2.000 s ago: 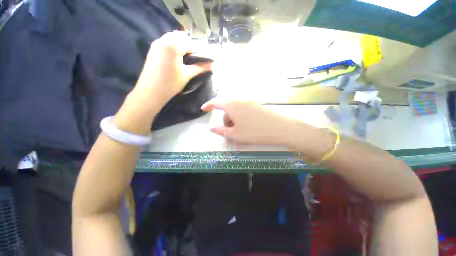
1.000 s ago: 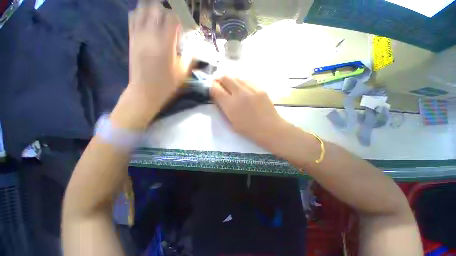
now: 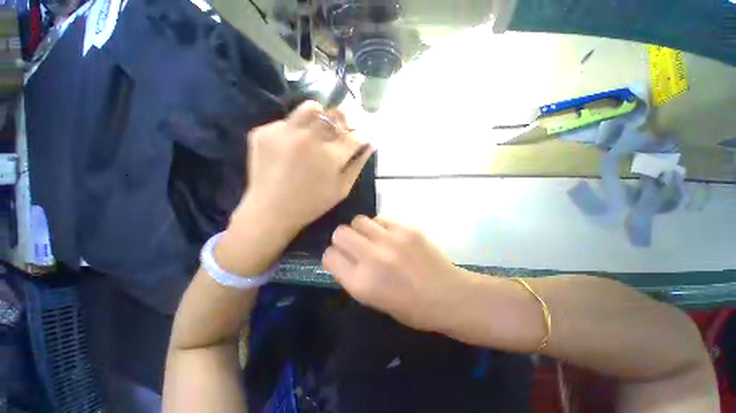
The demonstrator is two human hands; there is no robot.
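Note:
A large dark garment piece (image 3: pixel 133 153) covers the table's left side and hangs over its front edge. My left hand (image 3: pixel 303 165) lies on its right part, fingers bent, pinching the cloth just in front of the presser foot area (image 3: pixel 331 77). My right hand (image 3: pixel 387 266) is nearer the table's front edge, fingers curled at the cloth's lower right edge; whether they grip it is hidden. The needle is lost in the lamp glare. The sewing machine head (image 3: pixel 436 28) is above the hands.
Blue-handled snips (image 3: pixel 585 102) and yellow-green snips (image 3: pixel 589 118) lie right of the needle beside crumpled grey scraps (image 3: pixel 617 173). A yellow printed patch (image 3: pixel 668 74) is at the machine base. The green table edge (image 3: pixel 686 289) runs under my right forearm. A dark blue basket (image 3: pixel 64 347) is lower left.
Both hands have moved toward the front edge, bringing the dark cloth with them; its right edge now lies straighter between them. The view has shifted a little, so snips and scraps appear further right.

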